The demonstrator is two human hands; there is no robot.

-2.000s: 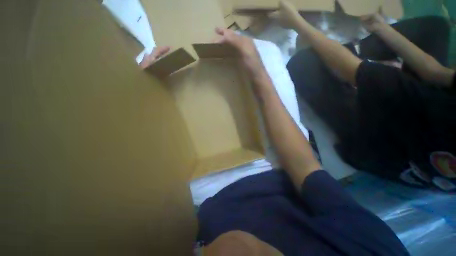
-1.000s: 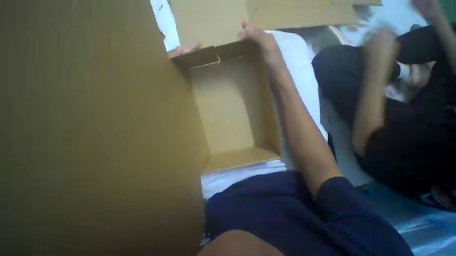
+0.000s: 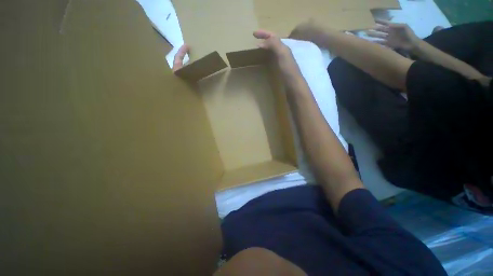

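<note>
A part-folded carton lies open in front of me, its plain brown inside facing up, with the near and right walls upright. Two short side flaps stand at its far end with a gap between them. My right hand holds the far right corner, thumb up. My left hand is at the far left corner behind the left flap; only fingers show. A large brown cardboard panel fills the left of the view and hides my left arm.
A flat brown blank lies beyond the carton. White sheets lie around and under it. A person in dark clothes sits at the right, both hands over the blanks. Blue plastic is at the lower right, green floor at the top right.
Since one second ago, the left far flap has tilted and the gap between the flaps has opened. The left fingers are raised. The other person's hands have moved back over the cardboard.
</note>
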